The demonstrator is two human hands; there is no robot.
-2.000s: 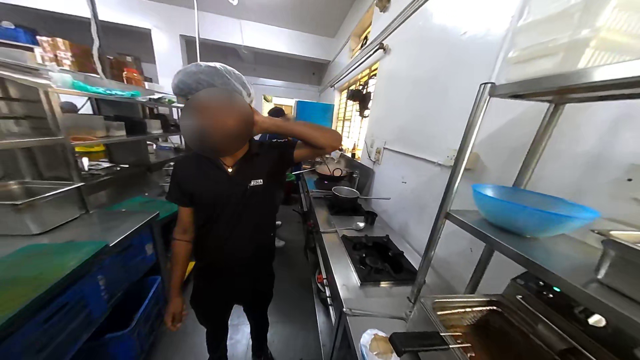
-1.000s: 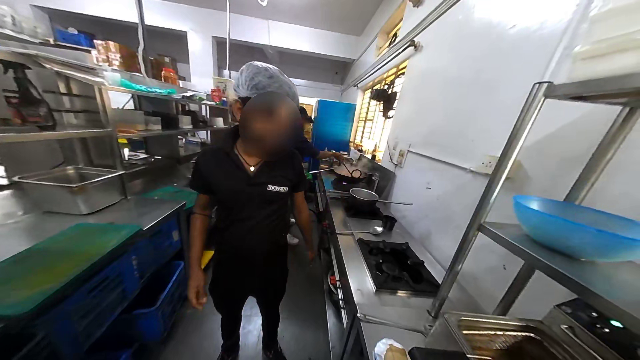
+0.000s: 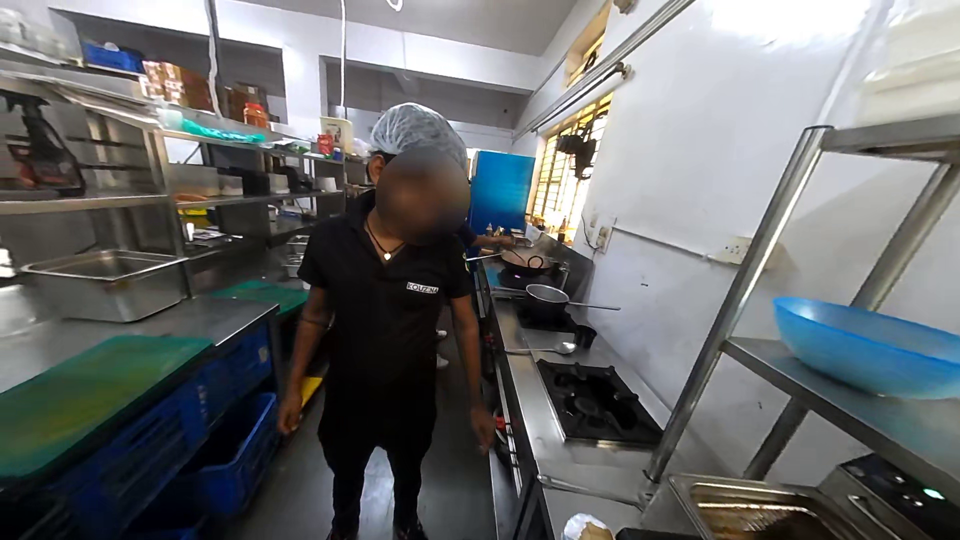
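Note:
Neither my left hand nor my right hand shows in the head view. Closest in front of me at the lower right is a steel fryer basin [image 3: 765, 514], with a black handle end beside it at the bottom edge. A white-wrapped item [image 3: 586, 527] lies left of it on the steel counter. Further along stand a black gas burner [image 3: 598, 405], a steel ladle [image 3: 564, 348] and a long-handled pan [image 3: 547, 297]. A blue plastic bowl [image 3: 862, 352] rests on the right-hand steel shelf.
A person in black with a hairnet [image 3: 382, 322] stands in the aisle; another person's arm reaches over a wok [image 3: 525, 261] behind. At left are a green cutting board [image 3: 105, 397], a steel pan [image 3: 109, 289] and blue crates [image 3: 232, 457]. A steel rack post [image 3: 739, 300] rises at right.
The person in black had a raised hand near the head two seconds ago; both arms now hang down, and the head is bowed. The view has turned somewhat left.

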